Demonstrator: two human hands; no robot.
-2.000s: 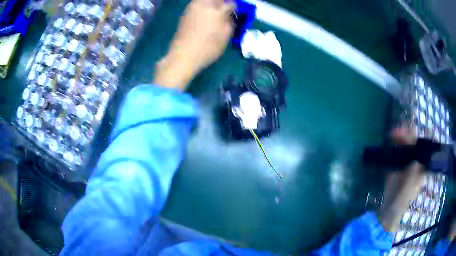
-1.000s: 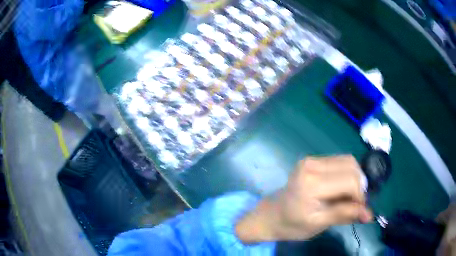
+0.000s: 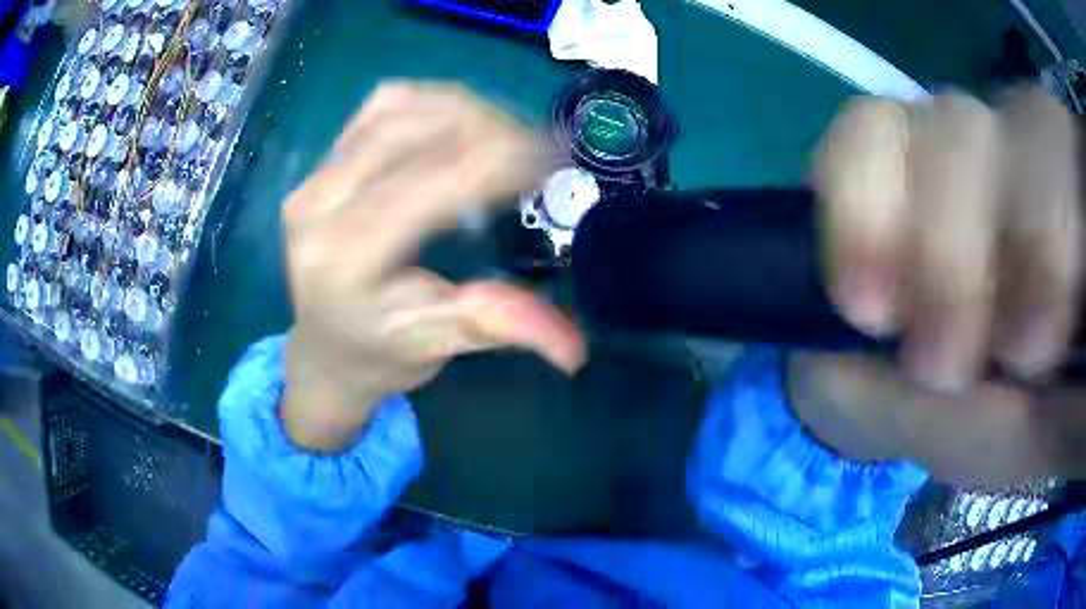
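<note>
The black lens assembly (image 3: 610, 125) lies on the green mat, its round glass reflecting green. A white round motor (image 3: 569, 198) sits beside the lens on its near side. My right hand (image 3: 941, 226) is wrapped around a thick black electric screwdriver (image 3: 715, 262), whose body points left; its tip is hidden or blurred. My left hand (image 3: 411, 238) is blurred, with thumb and fingers apart, left of the motor and the screwdriver's end. I see nothing held in it. Part of the lens assembly is hidden behind the screwdriver.
A blister tray of motors (image 3: 113, 179) lies at the left, and another (image 3: 994, 523) partly shows at lower right. A small blue bin (image 3: 506, 12) and a white tissue (image 3: 607, 33) lie at the top. A dark crate (image 3: 131, 500) is at lower left. A pale rail (image 3: 810, 42) crosses the far side.
The view has swung back from the left tray to the lens assembly. My left hand's fingers have opened. My right hand has brought the screwdriver in beside the motor.
</note>
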